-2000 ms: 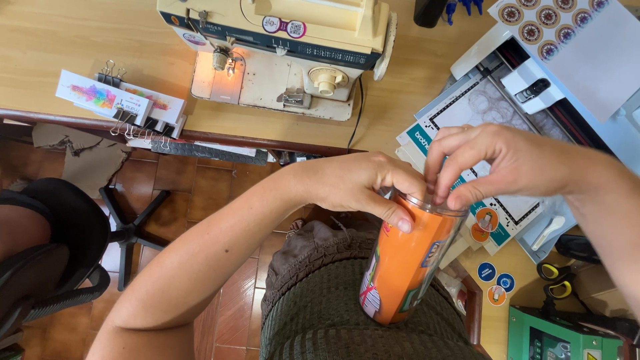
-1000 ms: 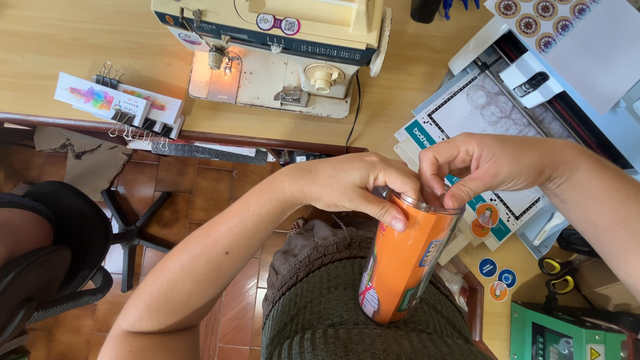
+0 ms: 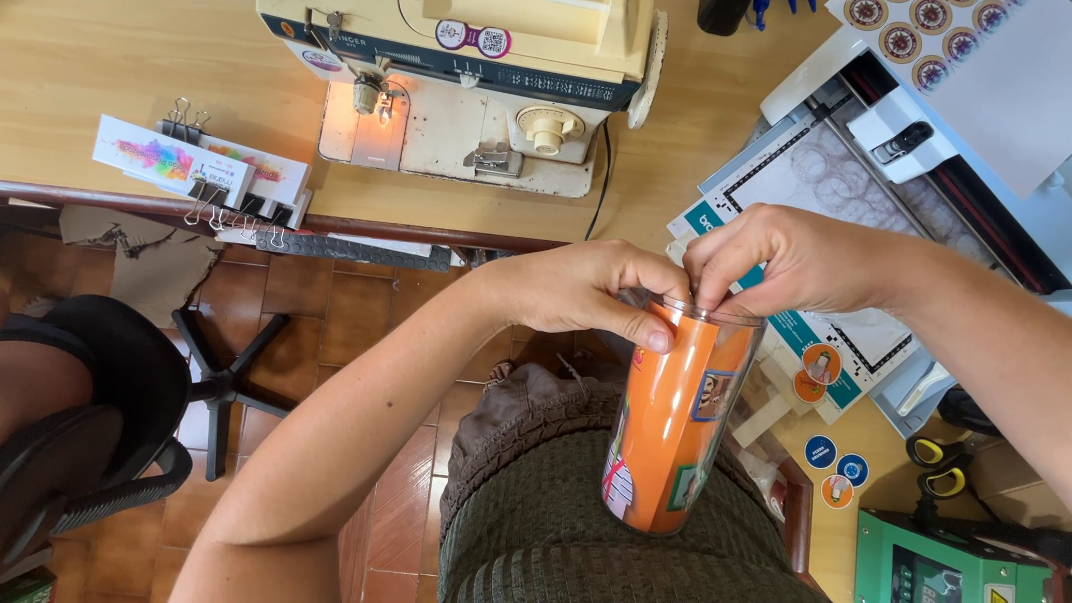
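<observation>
A clear double-walled plastic cup (image 3: 682,419) with a printed orange insert stands tilted over my lap, its rim toward my hands. My left hand (image 3: 599,293) grips the rim on the left, thumb on the outer wall and fingertips over the edge. The fingertips of my right hand (image 3: 754,260) are pinched together at the far side of the rim, close to the left fingertips. Whether they hold the insert's edge is hidden.
A sewing machine (image 3: 494,92) with its lamp lit stands on the wooden table (image 3: 50,151), beside clipped printed cards (image 3: 167,163). At right are a cutting machine (image 3: 946,159) with a mat (image 3: 787,180), round stickers (image 3: 821,452), scissors (image 3: 942,469) and a green device (image 3: 938,553). An office chair (image 3: 117,368) stands left.
My right hand has shifted slightly at the cup's rim, its fingers now lower and more curled than two seconds ago. My left hand keeps its grip on the cup.
</observation>
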